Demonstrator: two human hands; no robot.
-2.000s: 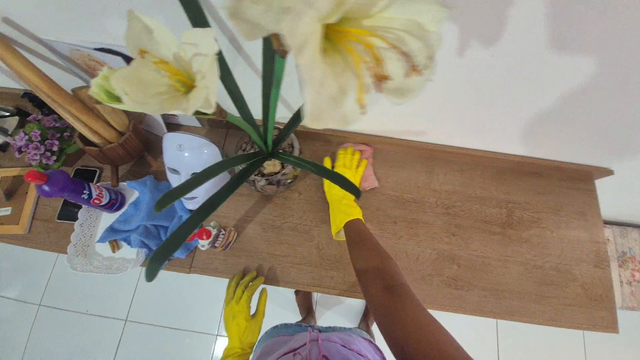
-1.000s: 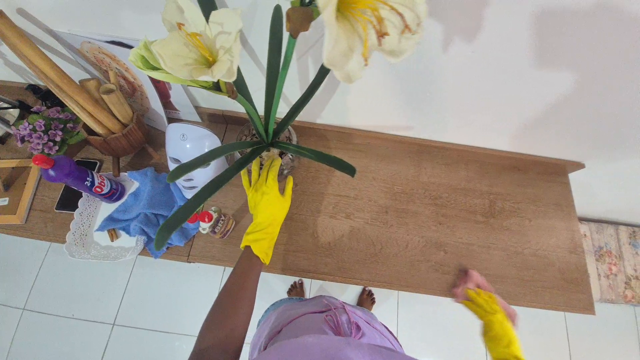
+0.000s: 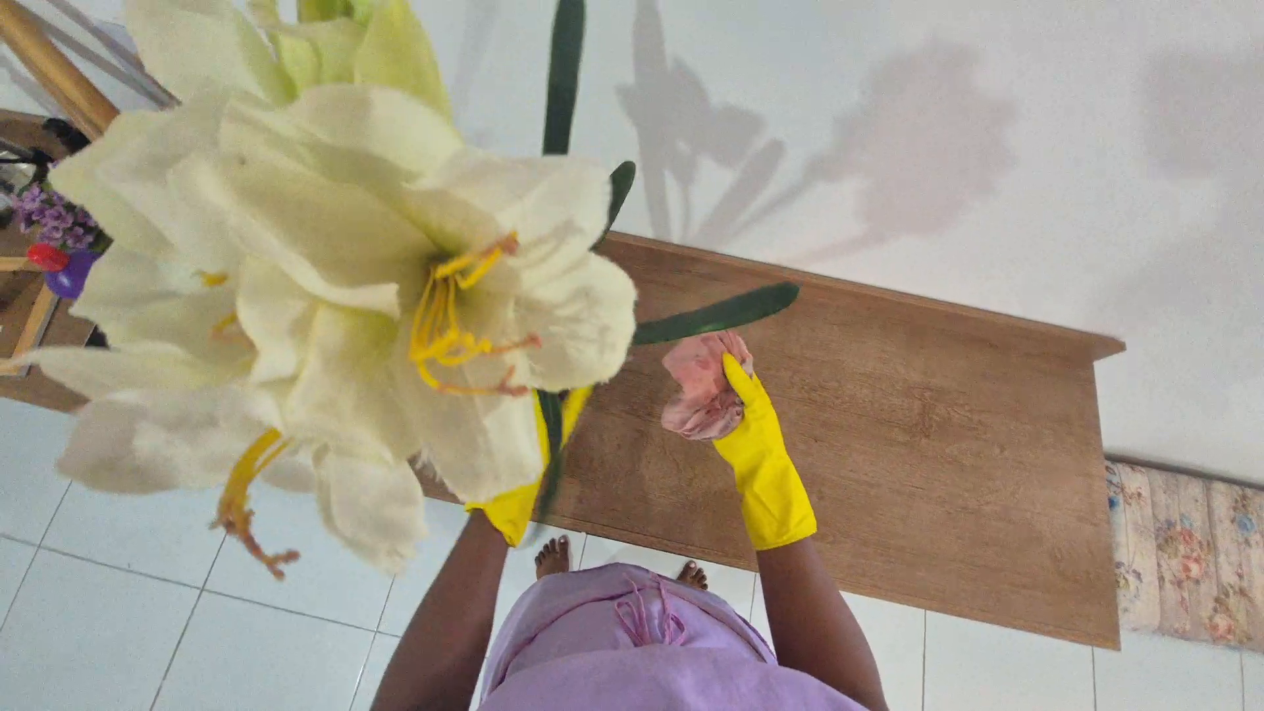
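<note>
In a yellow rubber glove, my right hand [image 3: 755,444] grips a crumpled pink cloth [image 3: 703,387] above or on the wooden tabletop [image 3: 918,444]. Large cream artificial-looking lily flowers [image 3: 395,267] fill the left of the view, close to the camera, with long dark green leaves [image 3: 716,314] behind them. My left hand [image 3: 523,484], also yellow-gloved, is mostly hidden behind the petals. Its fingers and whatever they touch cannot be seen, and neither can the plant's pot.
At the far left are small purple flowers [image 3: 61,219], a purple bottle with a red cap [image 3: 69,272] and a wooden frame [image 3: 35,321]. A raised ledge [image 3: 869,291] runs along the table's wall side. Floral fabric [image 3: 1185,553] lies beyond the right end.
The flowers have come nearer the camera and now cover the left part of the table. My right hand has moved with the pink cloth from the table's front right toward the plant.
</note>
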